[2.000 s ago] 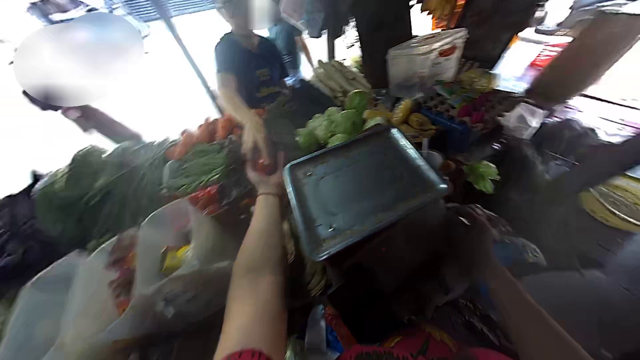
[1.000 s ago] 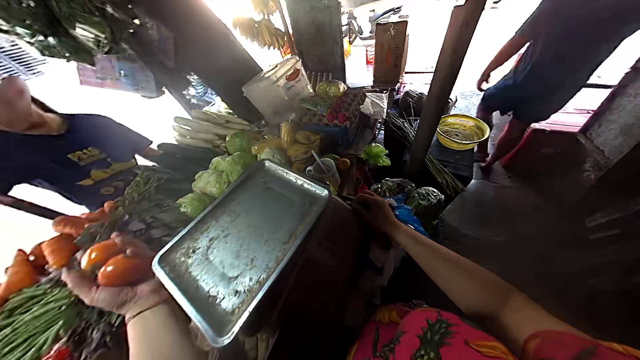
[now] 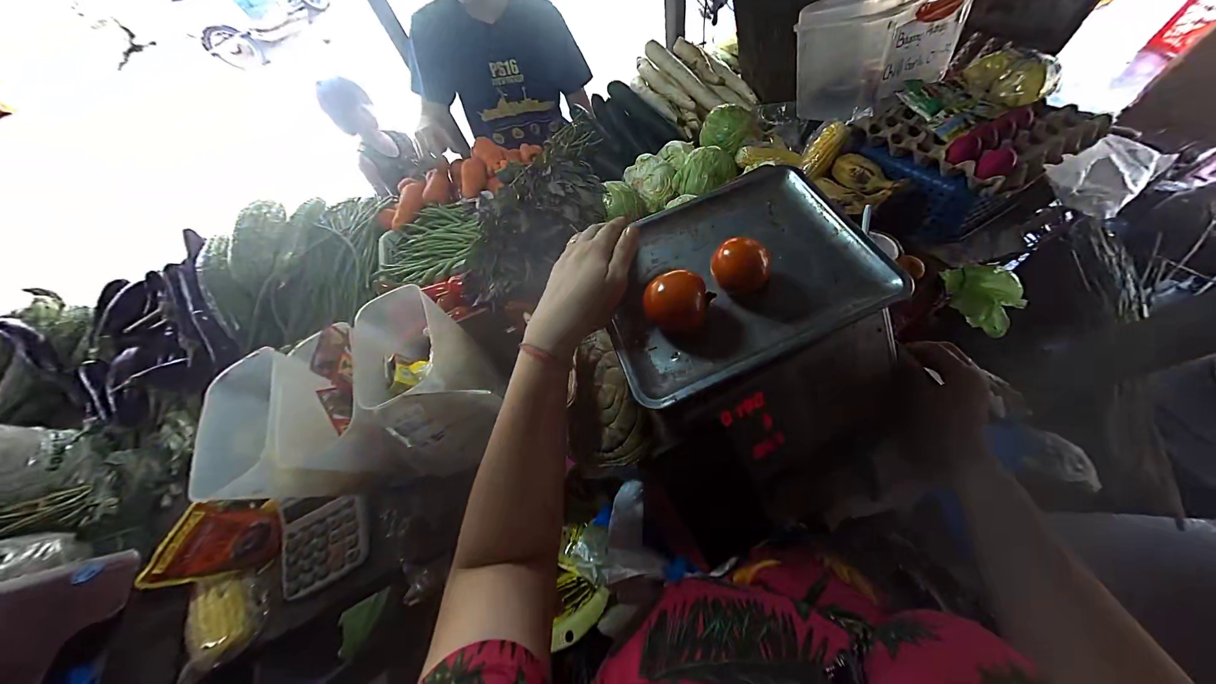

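Two red-orange tomatoes, one at the left and one at the right, lie on the metal tray of a digital scale. Below the tray, red digits glow on the scale's dark body. My left hand rests at the tray's left edge, fingers over the rim and nothing seen in its grasp. My right hand is beside the scale's right side, in shadow; what its fingers touch is hard to tell.
Carrots, green beans, cabbages and radishes lie beyond the scale. Eggplants, plastic containers and a calculator are at left. Egg trays stand at right. A person in a dark shirt stands across the stall.
The two tomatoes, held in my left hand a second ago, now lie on the tray. My left hand has moved to the tray's edge. The view has swung left.
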